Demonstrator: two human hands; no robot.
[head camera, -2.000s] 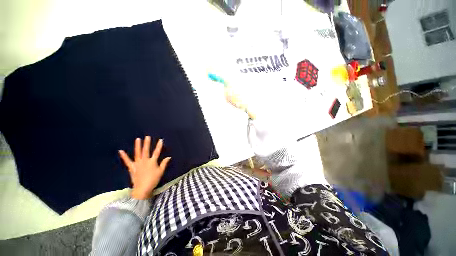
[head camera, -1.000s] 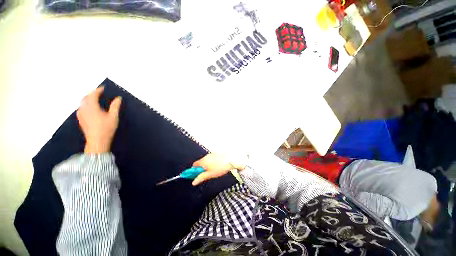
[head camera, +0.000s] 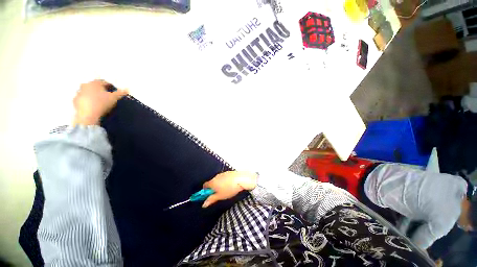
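Note:
The dark garment (head camera: 157, 161) lies on the cream table in front of me, with a thin black-and-white checked edge along its far right side. My left hand (head camera: 95, 100) is closed on the garment's far corner. My right hand (head camera: 230, 186) holds the teal handle of the air blow gun (head camera: 201, 195) at the garment's near right edge. Its thin silver nozzle points left over the cloth. The left sleeve hides part of the garment's left side.
Printed poly bags (head camera: 256, 52) lie beyond the garment. A red-and-black patterned item (head camera: 317, 31) and a phone (head camera: 362, 54) are at the right. Dark bagged garments (head camera: 110, 5) lie at the far edge. A blue bin (head camera: 389, 140) and another person's grey-clad leg or arm (head camera: 418, 195) are at the right.
My left hand first moved from the near edge to the far corner and is now closed on it. My right hand with the air gun came over the garment, then stayed near its right edge.

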